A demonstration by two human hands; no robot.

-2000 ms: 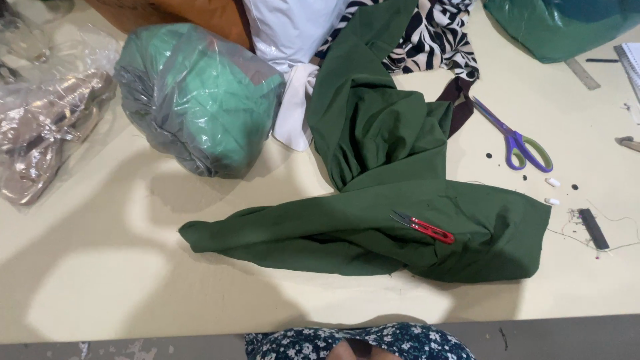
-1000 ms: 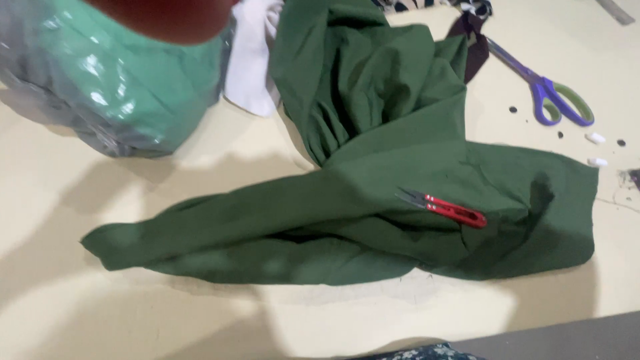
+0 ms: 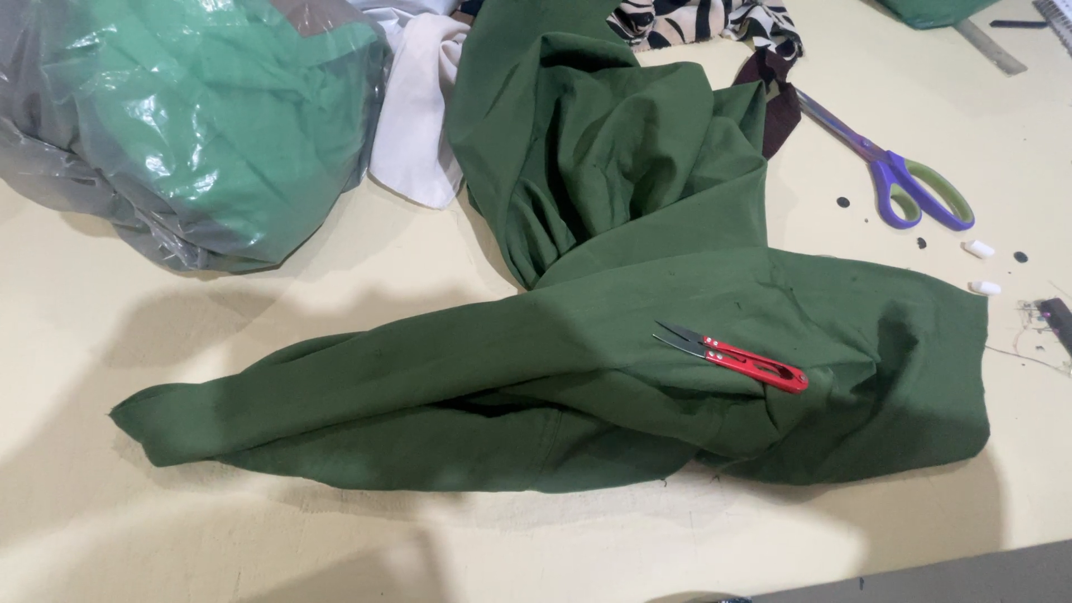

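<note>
Neither my left hand nor my right hand shows in the head view. A dark green cloth garment [image 3: 402, 368] lies spread and creased across the middle of the table, its upper part bunched in folds. Red-handled thread snips [image 3: 758, 367] rest on it, right of centre, with their dark blades pointing up and left. Purple and green scissors [image 3: 913, 188] lie on the table at the upper right, their blade tips close to a dark maroon cloth [image 3: 775, 105].
A clear plastic bag of green cloth [image 3: 209, 126] fills the upper left, beside white fabric [image 3: 423, 109]. Black-and-cream patterned cloth [image 3: 687, 21] lies at the top. Small white pieces [image 3: 978, 249], dark discs [image 3: 843, 203] and a ruler [image 3: 990, 48] are at the right.
A blurred reddish shape at the top left one second ago is out of view now. The view has moved closer to the table; the garment and snips lie as before.
</note>
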